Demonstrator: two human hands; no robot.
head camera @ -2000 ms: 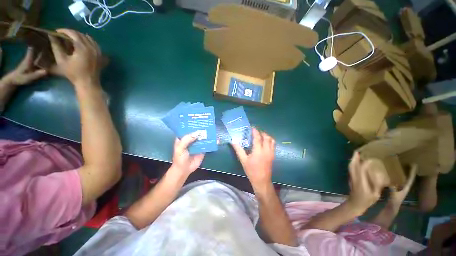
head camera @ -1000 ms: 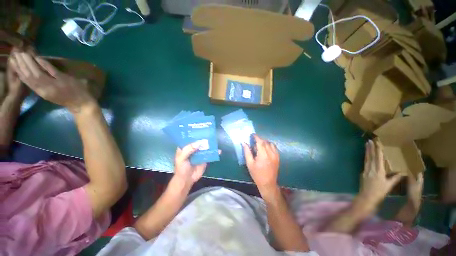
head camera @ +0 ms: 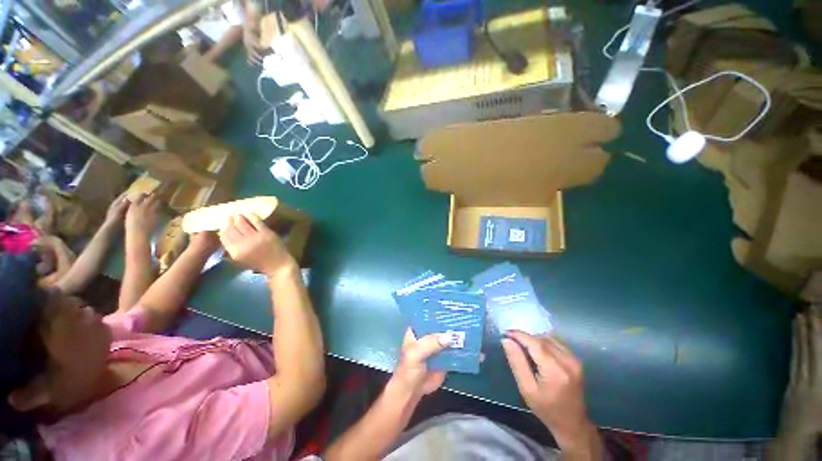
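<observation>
My left hand [head camera: 424, 362] grips a fanned stack of blue insert cards [head camera: 446, 317] above the table's front edge, thumb on the top card beside its QR code. My right hand [head camera: 548, 380] has its thumb and fingers at the lower edge of a few more blue cards [head camera: 516, 302], just right of the stack; whether these rest on the table I cannot tell. A brown mailer box [head camera: 507, 249] stands behind the cards with its lid [head camera: 518, 158] upright. One blue card [head camera: 514, 234] lies flat inside it.
A beige instrument [head camera: 487, 99] with a blue holder [head camera: 446, 34] stands behind the box. White cables [head camera: 311, 155] lie left; a looped cable with a round head [head camera: 687, 146] and heaped brown boxes [head camera: 766, 180] are right. A neighbour in pink [head camera: 180, 387] handles a box at left.
The view has swung left and up, showing more of the bench and the left neighbour. My hands still hold the cards; the right fingers are now at the lower edge of theirs.
</observation>
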